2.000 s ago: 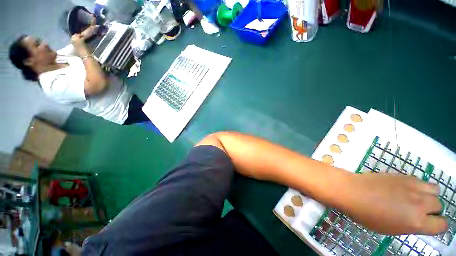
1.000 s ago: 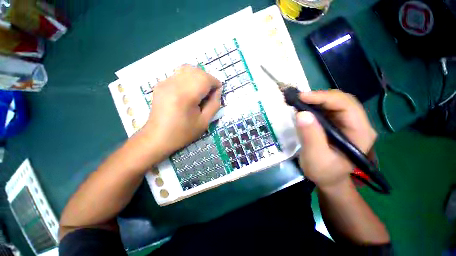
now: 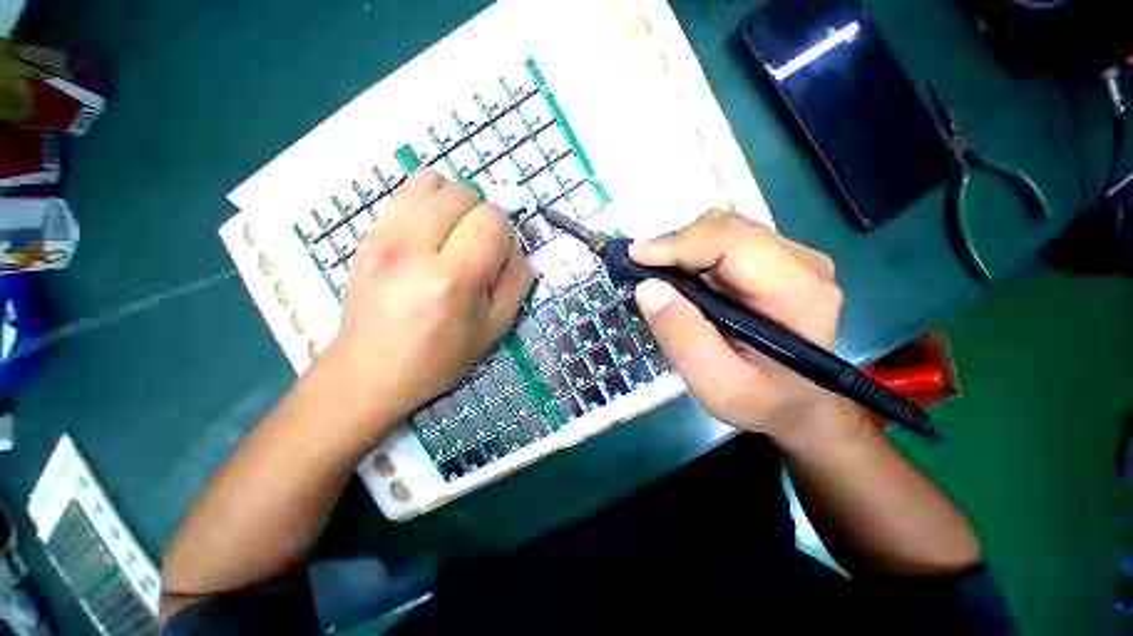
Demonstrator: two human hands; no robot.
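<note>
The white pallet [image 3: 696,162] with round tan holes lies on the dark green mat. It carries a PCB panel [image 3: 534,373] with green strips and a grid of small dark and shiny squares. My right hand [image 3: 746,323] holds the black soldering iron [image 3: 770,336] like a pen. Its narrow tip is at the panel's middle, close beside my left fingertips. My left hand [image 3: 435,286] rests over the panel with its fingers curled in and a green band on one finger. What its fingertips hold is hidden.
A black smartphone [image 3: 845,106] and green-handled pliers [image 3: 975,180] lie right of the pallet. A red object [image 3: 913,379] is at the table edge under the iron. A second loaded pallet [image 3: 93,534] lies lower left. Red and white containers [image 3: 37,230] stand at the left edge.
The view has swung from the left side and a seated person to the pallet. Since one second ago, my right hand has brought the iron's tip left, down to the panel beside my left hand.
</note>
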